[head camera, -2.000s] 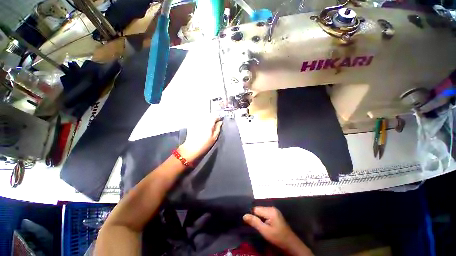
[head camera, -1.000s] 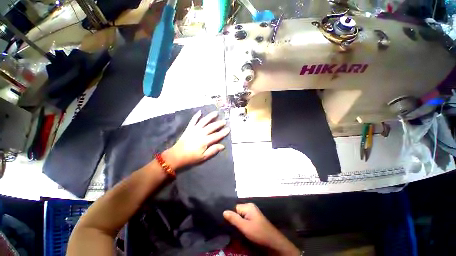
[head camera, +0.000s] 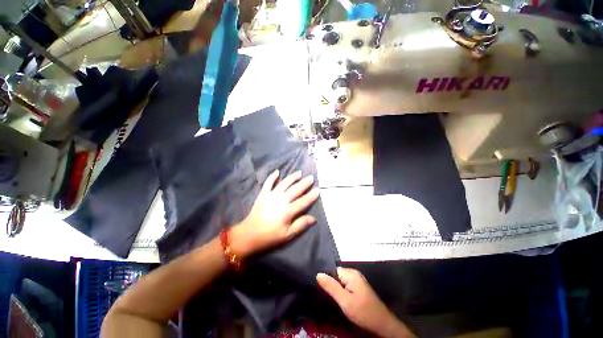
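Observation:
A dark garment panel (head camera: 198, 171) lies on the white table left of and below the presser foot and needle (head camera: 309, 137), its right edge at the foot. My left hand (head camera: 281, 210) lies flat on the panel, fingers spread, below the needle. My right hand (head camera: 350, 294) pinches the panel's right edge between thumb and fingers at the table's front edge. The panel's lower part hangs over that edge.
The cream sewing machine head (head camera: 397, 79) stands at the right. A small dark cut panel (head camera: 416, 165) lies under its arm, with snips (head camera: 507, 185) beside it. A blue paddle (head camera: 219, 72) hangs above more dark cloth (head camera: 125, 178). A blue basket (head camera: 89, 300) is below left.
The panel has advanced past the needle, its top end now showing beyond the foot. My left hand has moved back from the foot and lies flat. My right hand still pinches the edge.

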